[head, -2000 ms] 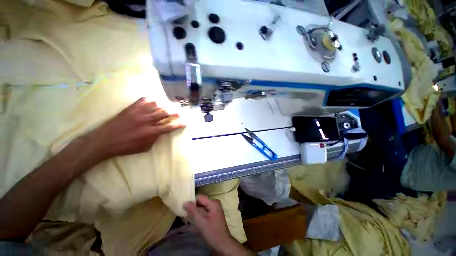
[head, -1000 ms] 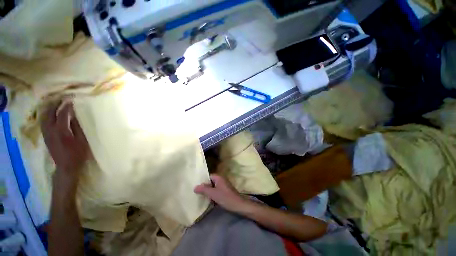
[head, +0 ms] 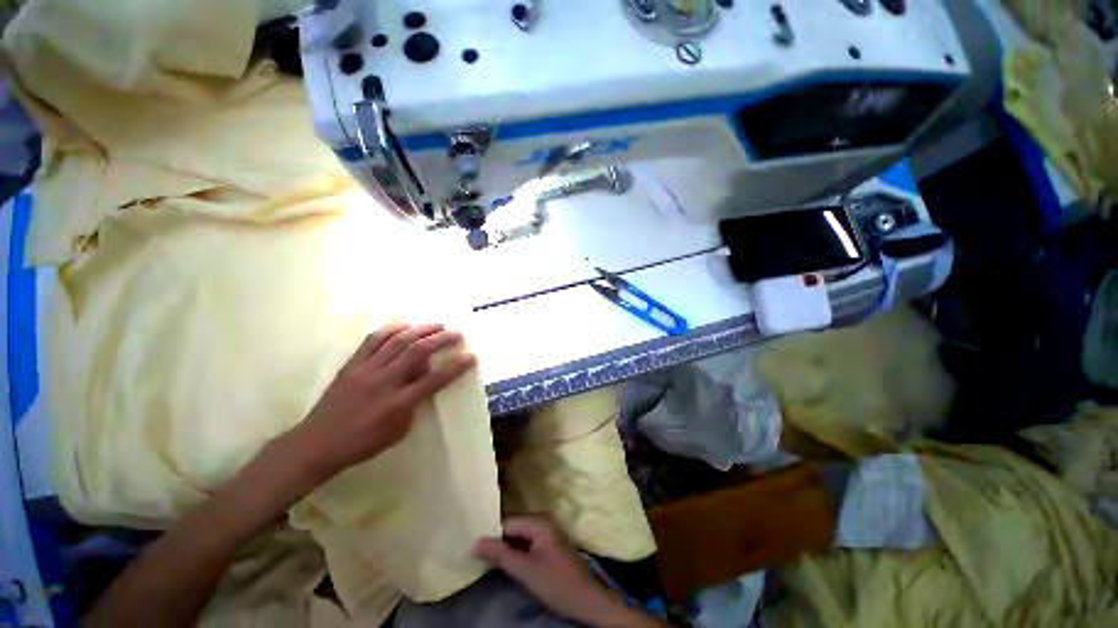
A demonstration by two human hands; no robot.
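Note:
A pale yellow garment piece [head: 209, 356] lies over the table left of the needle and hangs over the front edge. My left hand [head: 399, 374] lies flat on the cloth near its right edge, below the lamp-lit area, fingers close together. My right hand [head: 539, 562] pinches the cloth's hanging right edge between thumb and fingers, below the table's front edge. The sewing machine [head: 527, 92] is above, with its presser foot [head: 476, 233] under the bright lamp. The cloth's right edge lies left of and below the foot.
Blue thread snips [head: 644, 304] lie on the machine bed [head: 552, 337]. A smartphone [head: 791, 243] and a small white box [head: 791, 303] are at the table's right. A brown board [head: 742, 528] and a heaped yellow work pile [head: 993, 528] are lower right.
My left hand has moved from the cloth's far left to near its right edge. My right hand still pinches the hanging edge. The camera view has shifted.

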